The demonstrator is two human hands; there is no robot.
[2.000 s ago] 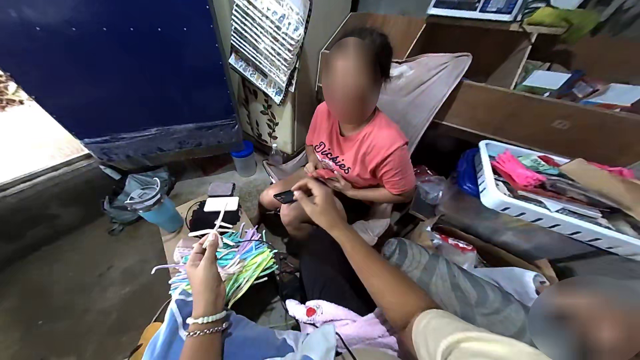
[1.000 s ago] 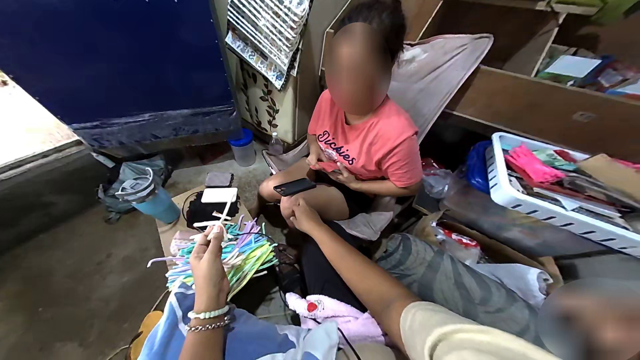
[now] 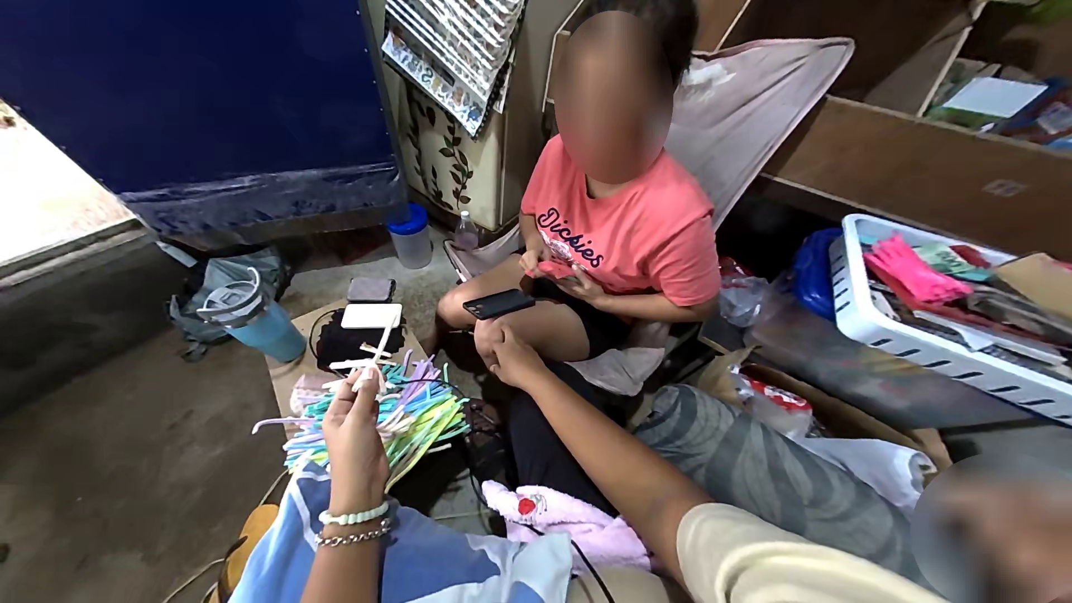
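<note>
My left hand (image 3: 360,419), with beads and a chain at the wrist, pinches thin white strips (image 3: 385,335), perhaps pipe cleaners. Below and beside it lies a bundle of pastel strips (image 3: 423,414). My right hand (image 3: 515,360), fingers curled in and no object visible in them, is at the knee of a seated person (image 3: 620,226) in a pink shirt. A black smartphone (image 3: 498,304) rests on that person's thighs, just above my right hand. Both of the person's hands are on a small red-pink item (image 3: 557,269).
A blue tumbler (image 3: 268,327) stands left of a white flat device (image 3: 372,316) and a grey one (image 3: 371,290). A blue-lidded container (image 3: 410,239) is farther back. At right is a white plastic basket (image 3: 863,285) of mixed items; another person is partly visible lower right.
Two seconds ago my right hand held the black smartphone; now the phone lies on the seated person's thighs, out of my grasp. My left hand still holds the white strips.
</note>
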